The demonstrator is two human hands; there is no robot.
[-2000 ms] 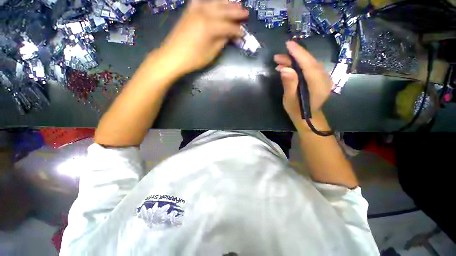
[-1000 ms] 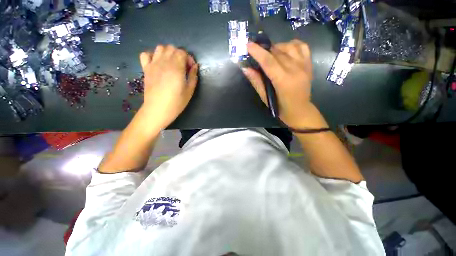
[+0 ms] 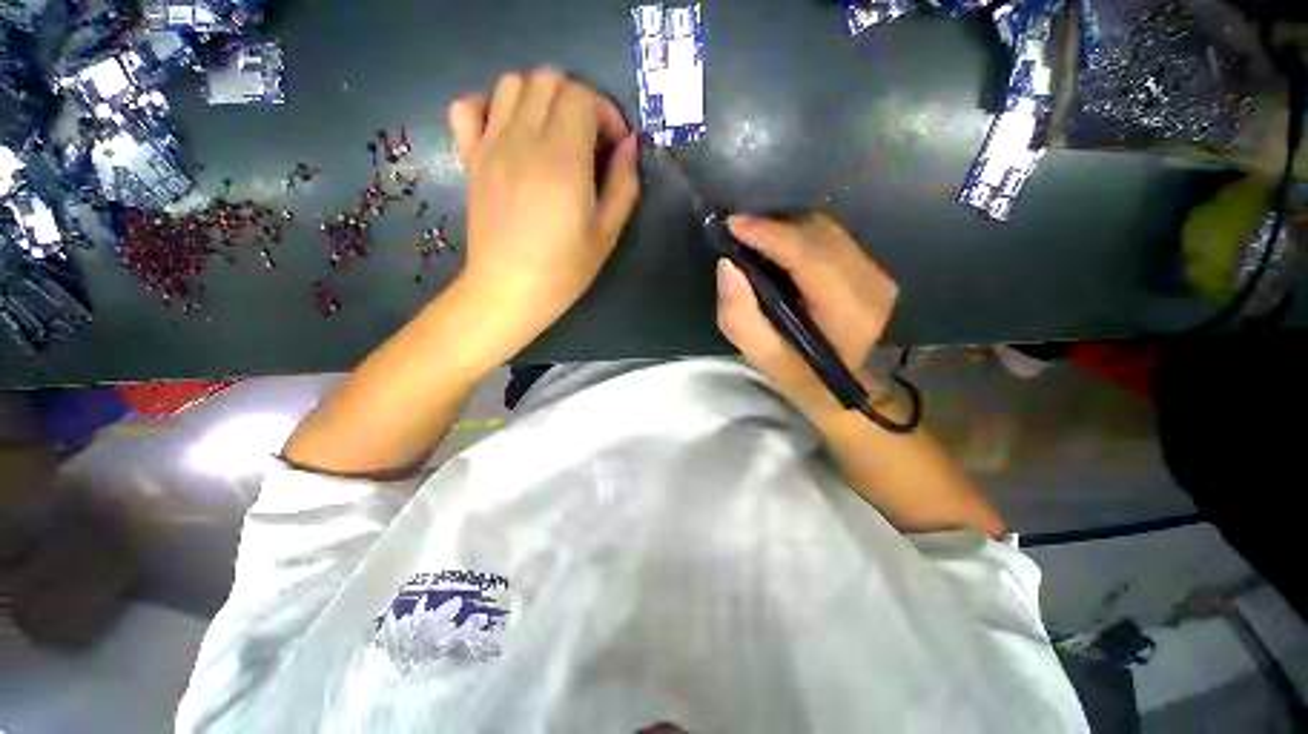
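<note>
A blue and silver circuit board (image 3: 670,75) lies upright in the view on the dark green bench top, in front of me. My right hand (image 3: 811,294) holds the black soldering iron (image 3: 786,313) like a pen, its thin tip pointing up and left to just below the board's lower end. My left hand (image 3: 545,179) is left of the board, thumb and forefinger together near its lower left corner; whether a small part is between them cannot be told. Tiny dark red components (image 3: 169,255) lie scattered left of my left hand.
Many circuit boards (image 3: 136,136) are heaped at the far left. Another board (image 3: 1008,158) lies right, beside a clear bag or tray of small metal parts (image 3: 1159,79). A round yellow-green item (image 3: 1216,237) sits at the right. The bench's front edge runs before my body.
My left hand has moved right and up, close to the board. My right hand has drawn back from the board, lower down, still holding the iron. More red components show at left.
</note>
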